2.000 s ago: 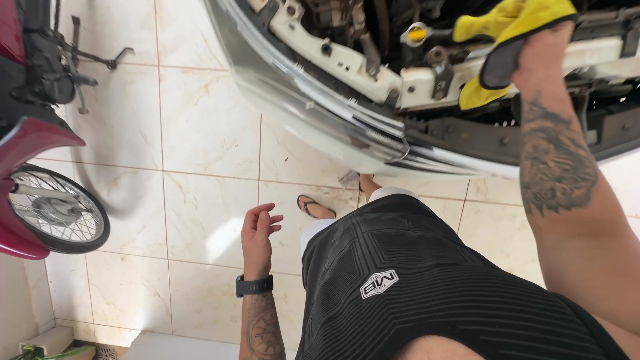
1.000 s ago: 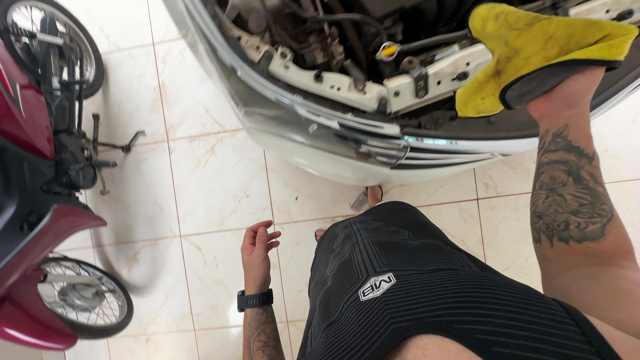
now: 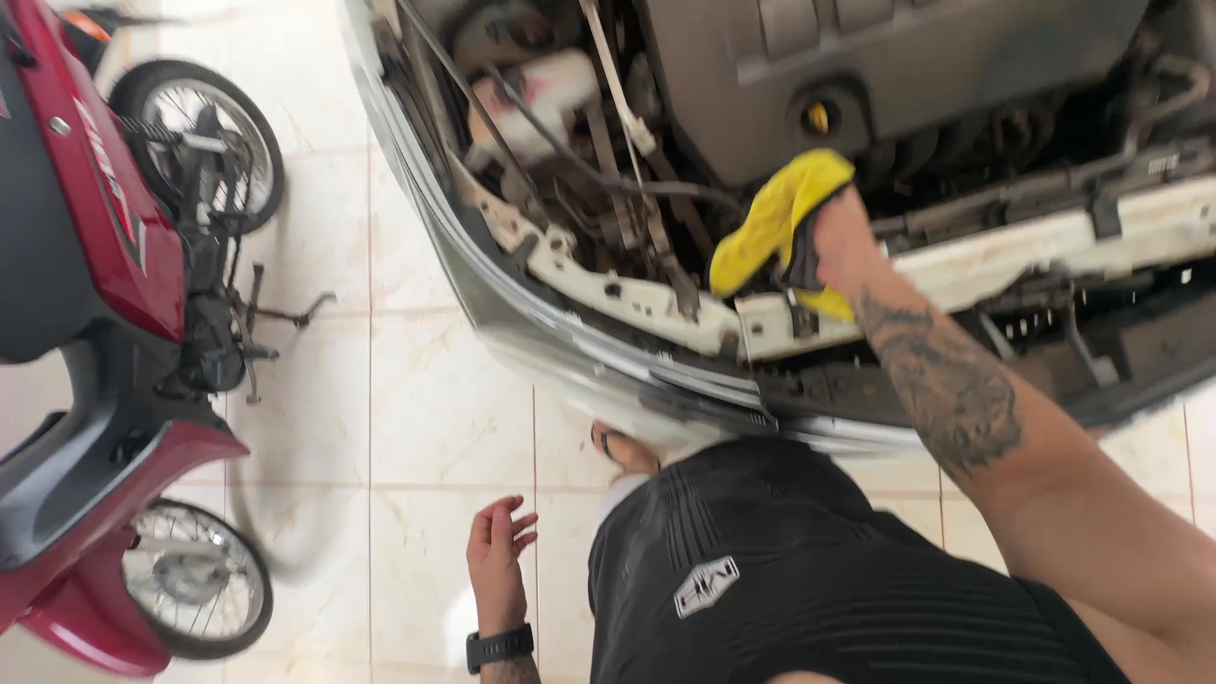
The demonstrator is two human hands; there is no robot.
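My right hand (image 3: 841, 237) holds a yellow cloth with a dark edge (image 3: 779, 223) over the front of a car's open engine bay. The cloth hides most of the fingers and hangs above the pale front crossmember (image 3: 997, 261). Just beyond it lies the dark plastic engine cover (image 3: 741, 114), with a yellow oil filler cap (image 3: 817, 118) in a round recess. My left hand (image 3: 499, 537), with a black watch on the wrist, hangs over the tiled floor with its fingers loosely curled and nothing in them.
A red motorcycle (image 3: 123, 199) stands at the left, its pedals and stand sticking out toward the car. The car's front bumper (image 3: 570, 380) curves close to my legs. A whitish fluid reservoir (image 3: 541, 100) and thin hoses sit in the left part of the engine bay.
My right hand has moved with the yellow cloth from the front edge's right side toward the engine cover. The left hand still hangs empty. The view has shifted, showing more of the engine bay.
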